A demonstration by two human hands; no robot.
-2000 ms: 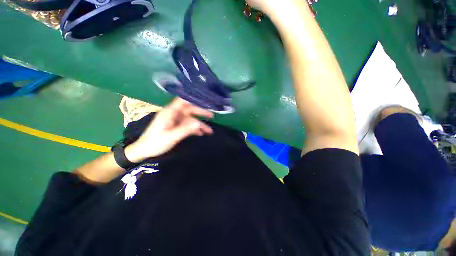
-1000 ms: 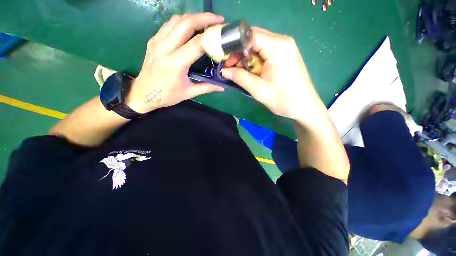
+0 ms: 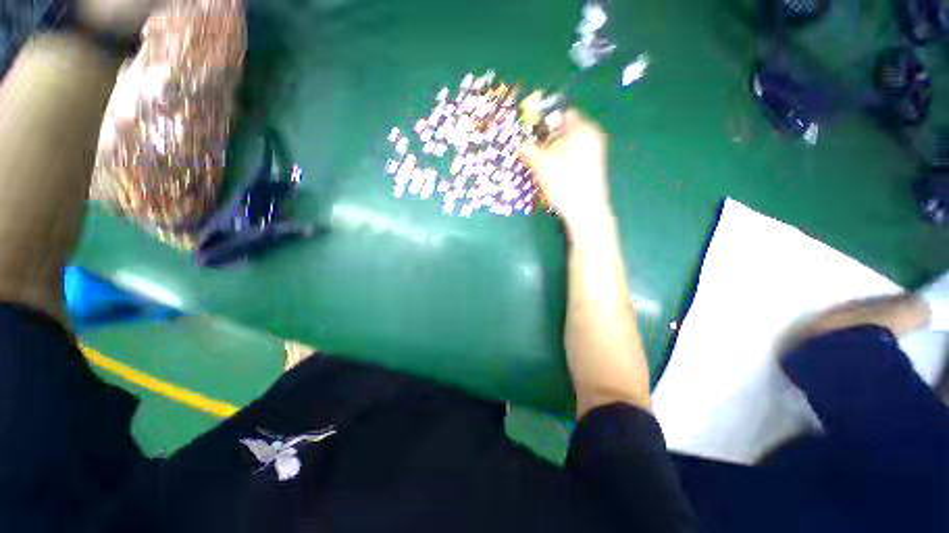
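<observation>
My right hand point(image 3: 567, 167) is at the right edge of a loose pile of copper-coloured pieces point(image 3: 463, 146) on the green bench. A blurred yellow and metal thing, apparently the mallet point(image 3: 541, 112), is in its fingers. My left hand point(image 3: 114, 13) is at the top left, blurred and cut off by the picture edge; what it holds is not clear. A dark housing point(image 3: 250, 219) lies on the bench beside the bag, below my left hand.
A large clear bag of copper-coloured pieces point(image 3: 172, 125) stands at left. A white sheet point(image 3: 770, 333) lies at right under a neighbouring person's arm point(image 3: 858, 318). Dark parts point(image 3: 791, 99) lie at the upper right. Small white scraps point(image 3: 634, 71) lie at the far side.
The view has shifted, showing the whole pile and bag. My hands have parted: the left has gone to the upper left, the right to the pile. The housing is no longer between them.
</observation>
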